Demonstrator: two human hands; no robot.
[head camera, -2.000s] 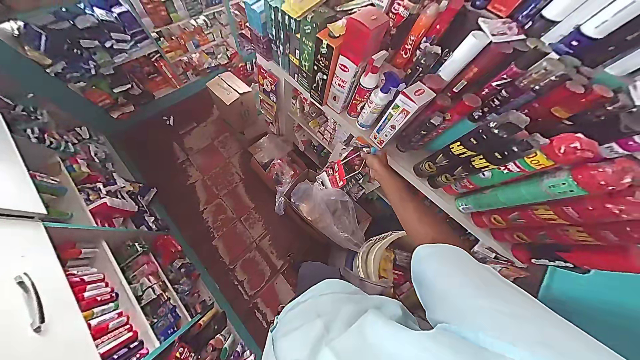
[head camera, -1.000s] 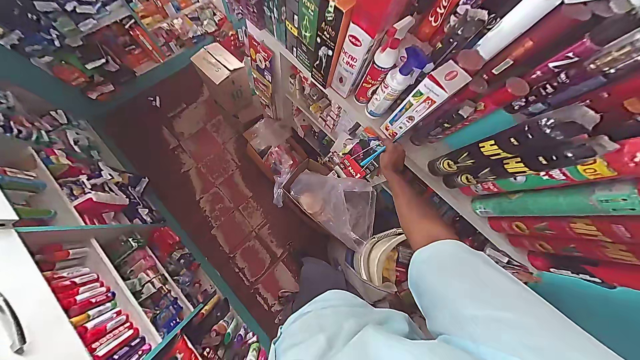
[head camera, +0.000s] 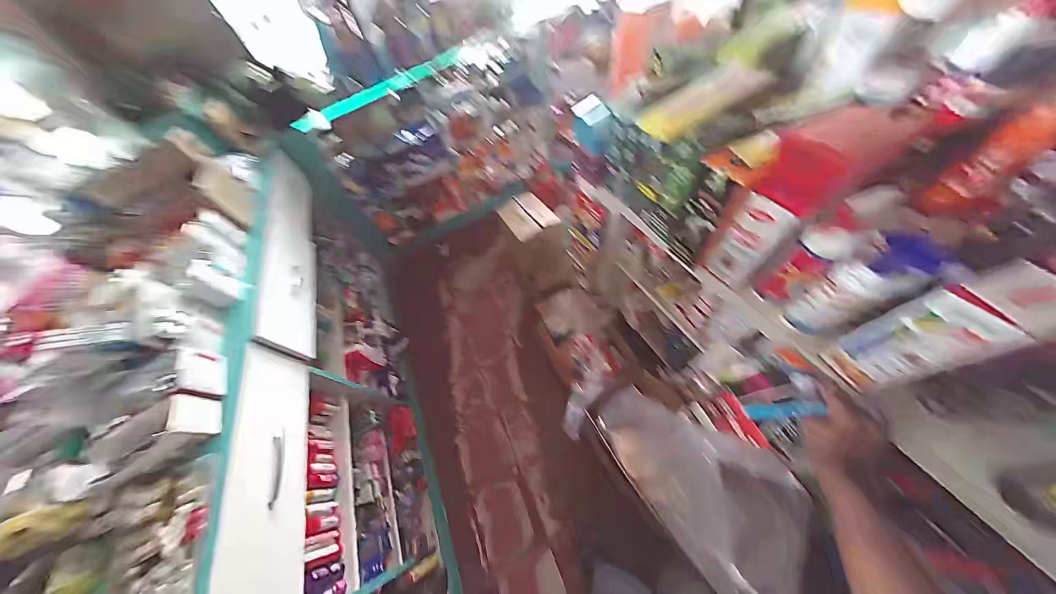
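Observation:
My right hand (head camera: 841, 433) reaches in at the lower right, beside the edge of the right-hand shelf. Its fingers are closed around a slim light-blue item (head camera: 784, 411), too blurred to name. Colourful small packets lie close around the fingers, and a red-and-white pack (head camera: 741, 419) is just left of the blue item. Below and left of the hand, a clear plastic bag (head camera: 701, 487) rests over an open cardboard box. Above the hand, a white carton (head camera: 932, 338) and a bottle with a blue cap (head camera: 858, 285) are on the shelf. My left hand is out of the frame.
A narrow aisle of worn red floor tiles (head camera: 495, 429) runs between shelves. White cabinet doors (head camera: 268, 462) and stocked compartments with a teal edge line the left. Cardboard boxes (head camera: 532, 219) stand along the right side of the aisle.
The view has swung up and left and is now strongly blurred; the left cabinets and far shelves show more. My right hand stays by the shelf edge with the blue item.

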